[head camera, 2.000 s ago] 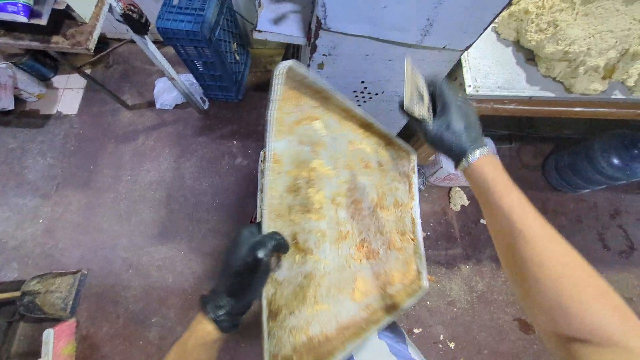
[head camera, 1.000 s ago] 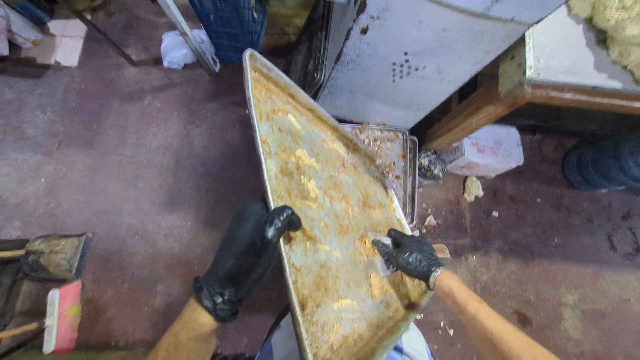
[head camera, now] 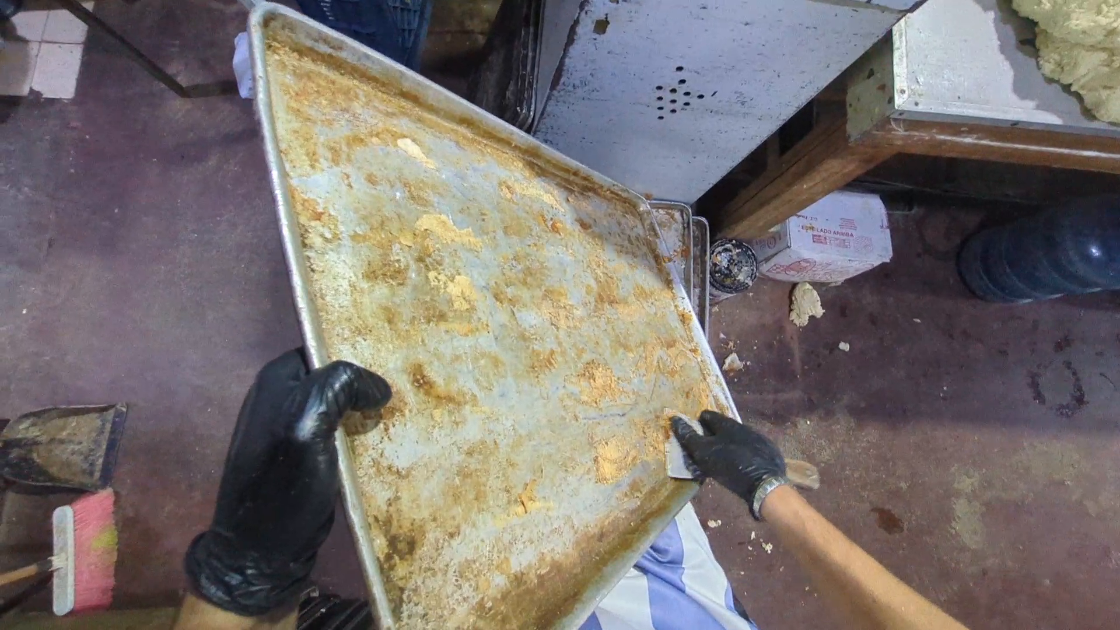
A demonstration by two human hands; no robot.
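Observation:
A metal baking sheet [head camera: 507, 332], stained brown and stuck with pale and golden residue, is held up at a tilt in the middle of the view. Its left rim is gripped by my left hand [head camera: 284, 472], in a black glove with the thumb over the edge. My right hand [head camera: 731, 453], also black-gloved, holds a scraper [head camera: 681, 451] whose pale blade lies against the sheet near its lower right edge; a wooden end shows beyond the wrist. Behind the sheet's right edge, other metal trays [head camera: 700, 271] stand partly hidden.
A wooden-framed table [head camera: 1006, 136] bearing dough [head camera: 1076, 52] stands upper right, beside a white metal cabinet [head camera: 691, 87]. Below are a carton [head camera: 827, 236], a can [head camera: 732, 265] and a dark blue water jug [head camera: 1046, 249]. A dustpan [head camera: 66, 446] and pink broom [head camera: 85, 551] lie left.
My right hand, raised above the sheet's right corner two seconds ago, has come down onto its surface with the scraper. My left hand still holds the left rim.

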